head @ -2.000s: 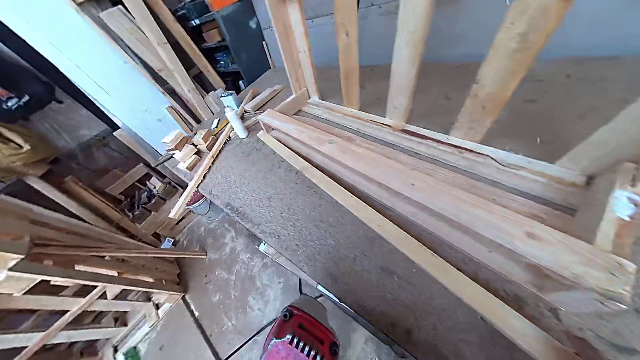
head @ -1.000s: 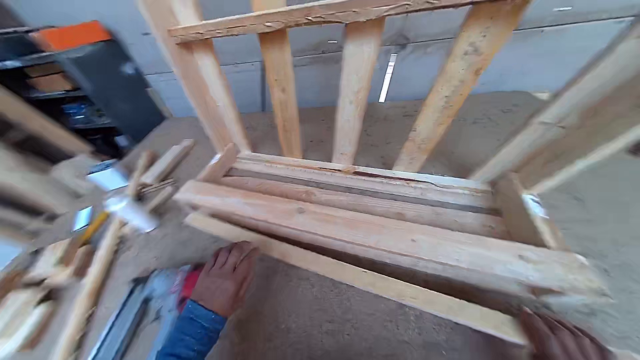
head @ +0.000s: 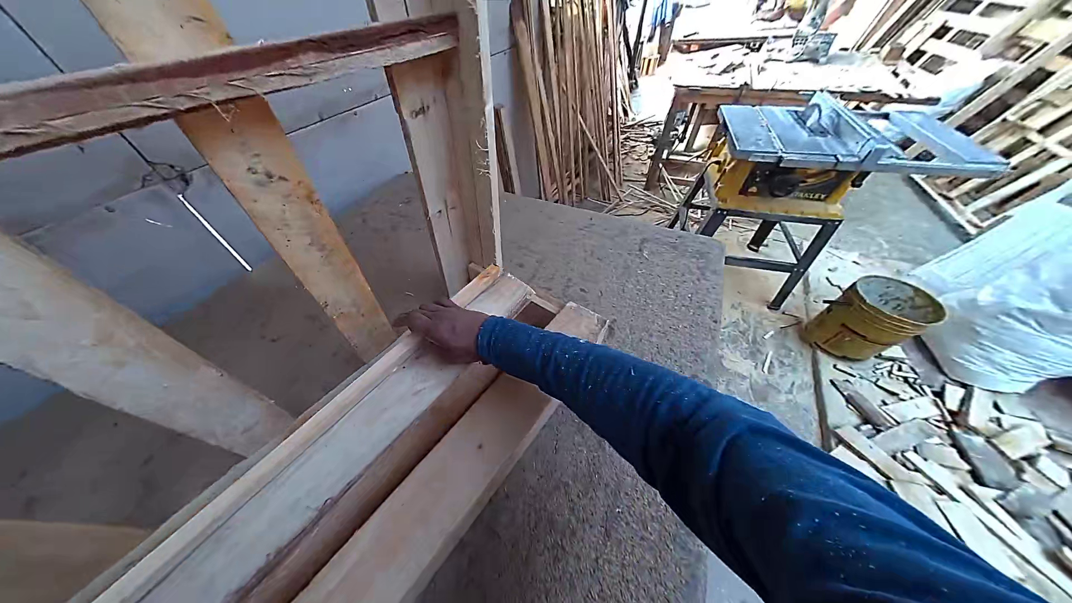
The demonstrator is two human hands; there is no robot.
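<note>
My right hand [head: 444, 331], at the end of a blue sleeve, reaches across the wooden frame from the right. Its fingers curl over a narrow wooden strip [head: 352, 389] along the far side of the frame's lower rails. Beside the strip lies a wider board [head: 310, 469], and nearer to me is another pale board [head: 469, 469]; a dark gap separates these two. Slanted slats [head: 276, 209] and an upright end post [head: 477, 151] rise behind, joined by a rough-edged upper rail [head: 226, 79]. My left hand is out of view.
The frame lies on a rough, brown-grey work surface [head: 611, 260] against a grey wall. Beyond its edge stand a yellow and grey table saw [head: 804, 151], a yellow bucket [head: 875, 314] and a heap of wood offcuts [head: 963, 452]. Long thin strips [head: 569, 100] lean at the wall.
The view has swung strongly to the right. My right hand, earlier at a narrow strip in front of the frame, is now at the frame's far side. My left hand has left view.
</note>
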